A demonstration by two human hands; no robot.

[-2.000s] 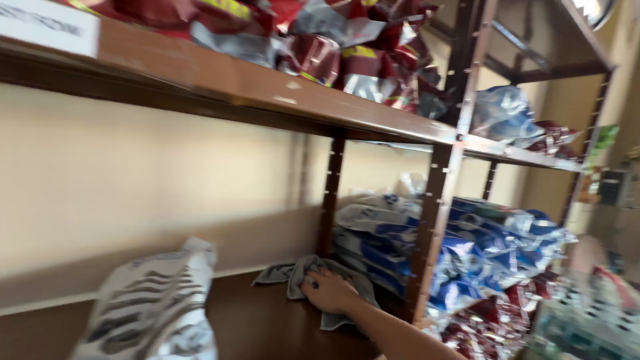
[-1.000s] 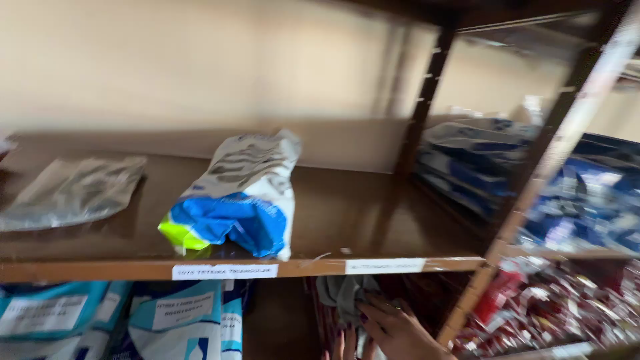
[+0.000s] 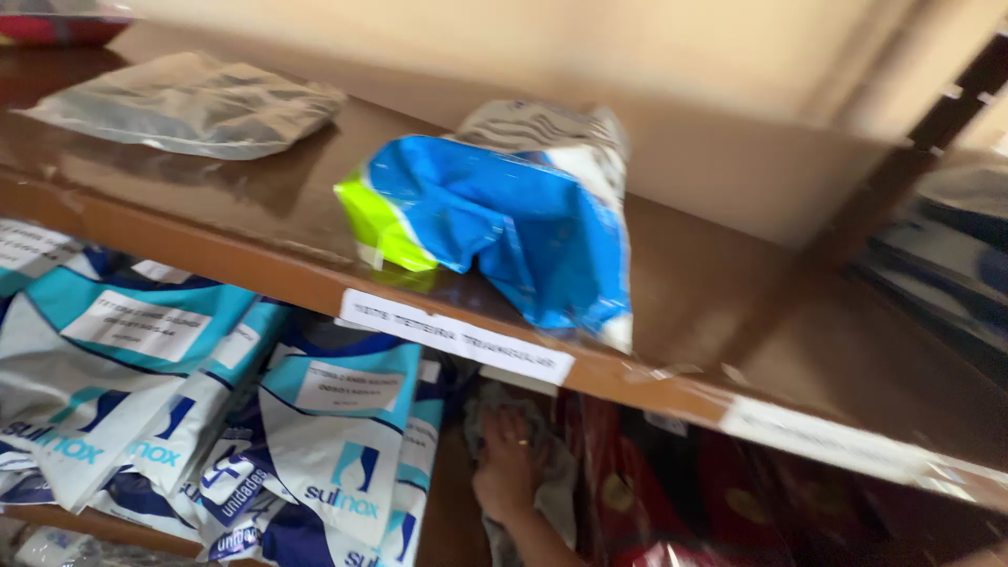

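Note:
My right hand (image 3: 508, 461), with a ring on one finger, presses on a grey cloth (image 3: 557, 488) on the lower shelf, between blue-and-white packages and dark red ones. The forearm comes in from the bottom. My left hand is out of sight. Above, on the brown shelf, a blue, white and lime-green plastic package (image 3: 512, 220) lies slumped, its blue end close to the front edge. A flat translucent plastic bag (image 3: 197, 106) lies to its left.
The brown shelf's front edge (image 3: 213, 256) bears printed labels and crosses above my hand. Teal-and-white packages (image 3: 339, 441) crowd the lower left. Dark red packages (image 3: 693, 480) stand right of the hand. A perforated upright (image 3: 906, 165) rises at the right.
My right hand and the cloth were on the upper shelf two seconds ago; now they are on the shelf below. My left hand, partly seen one second ago, has left view. The view has swung left.

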